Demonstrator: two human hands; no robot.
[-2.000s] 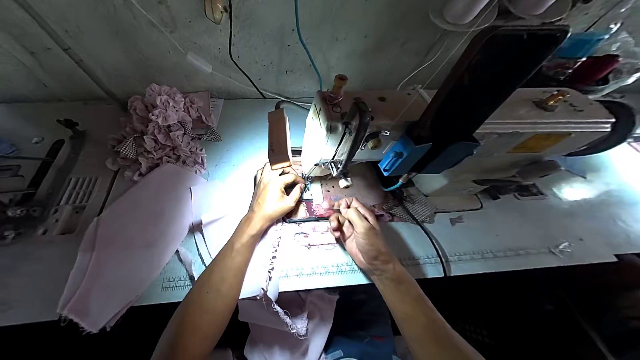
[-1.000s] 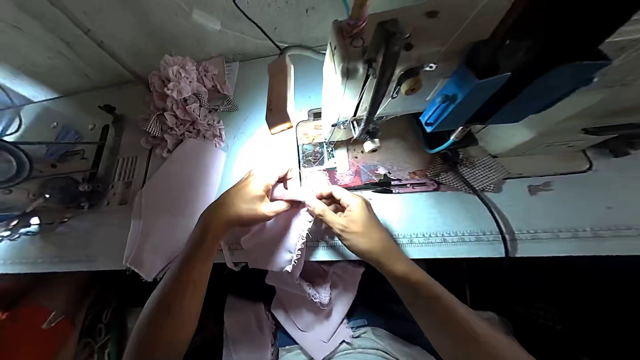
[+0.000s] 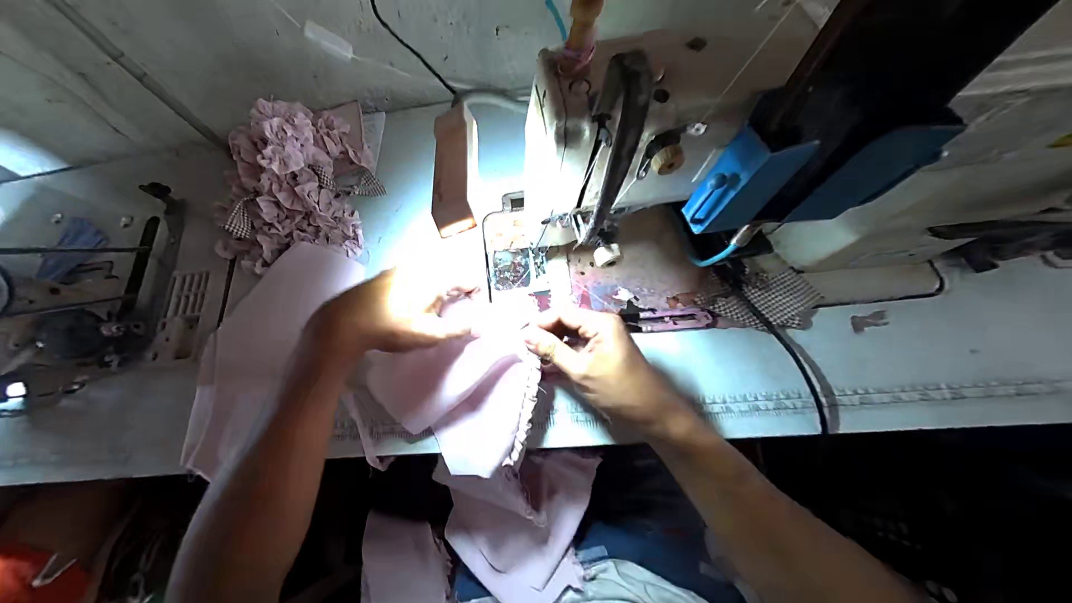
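Note:
A pale pink fabric piece (image 3: 486,410) with an overcast, frayed edge hangs over the table's front edge, just before the needle area of a sewing machine (image 3: 578,142). My left hand (image 3: 402,314) is on its upper left part; glare hides how the fingertips meet the cloth. With thumb and fingers, my right hand (image 3: 586,352) pinches the fabric near its stitched edge, right of the left hand. The presser foot (image 3: 540,268) stands beyond both hands, and the cloth's top end is washed out by the lamp's light.
Gathered pink ruffles (image 3: 293,180) lie at the back left, with a flat pink panel (image 3: 260,335) below them. A lamp (image 3: 455,167) stands left of the machine head. A black cable (image 3: 783,343) crosses the table at right, by a checked cloth (image 3: 775,297). More pink cloth (image 3: 511,536) lies on the lap.
Two seconds ago both hands were beside the needle area; they are now nearer the table's front edge with the pink fabric spread between them. The view has moved closer to the machine.

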